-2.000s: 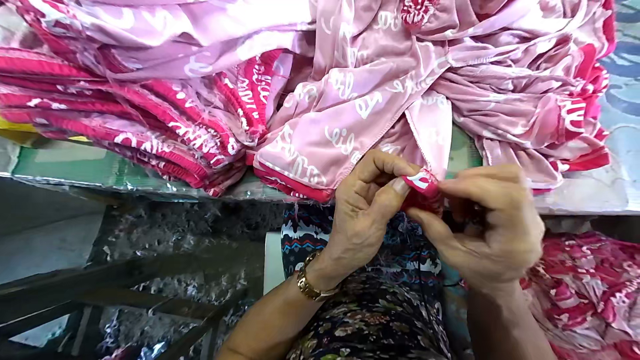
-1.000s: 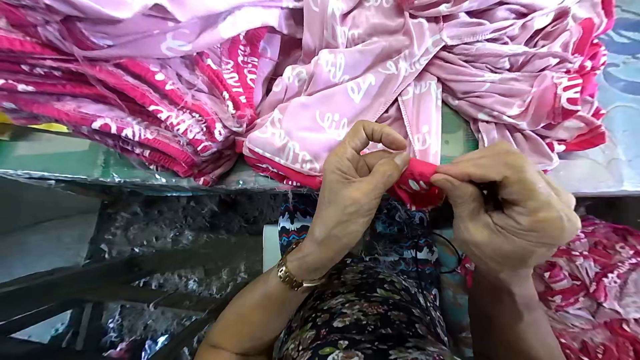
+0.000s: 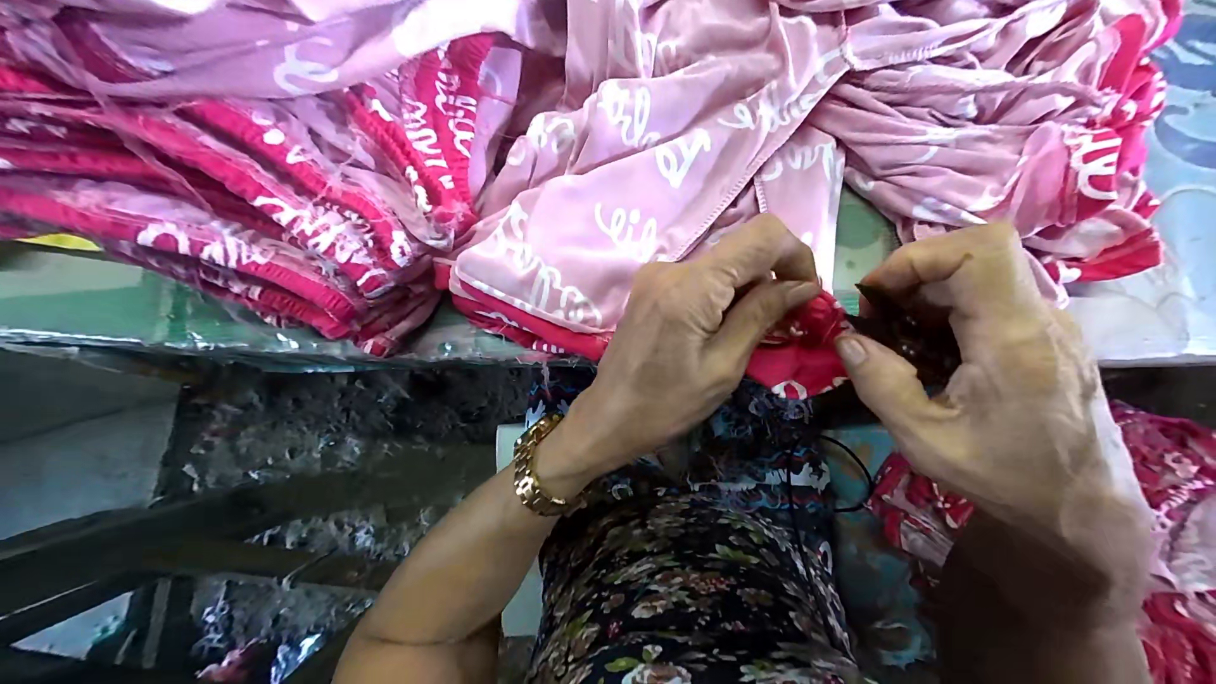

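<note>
My left hand (image 3: 708,332) pinches the red edge of a pink and red garment (image 3: 655,204) with white lettering, between thumb and index finger, just past the table's front edge. Close on its right, my right hand (image 3: 988,361) holds a small dark pointed tool (image 3: 902,332), which looks like thread snips. The tool is mostly hidden in the palm's shadow, and its tip points at the red edge. The right thumb tip is at the bunched red fabric (image 3: 807,347). Part of that fabric is hidden behind the left fingers.
A stack of pink and red garments (image 3: 275,228) lies left on the table (image 3: 123,309). More pink garments (image 3: 988,133) lie at the right. Below the table's right side is a heap of red and pink fabric (image 3: 1178,503). Dark bars (image 3: 190,518) cross the lower left.
My right thumb and index finger have moved apart around the dark tool; a second ago they were pinching the red edge. My left hand still holds the fabric.
</note>
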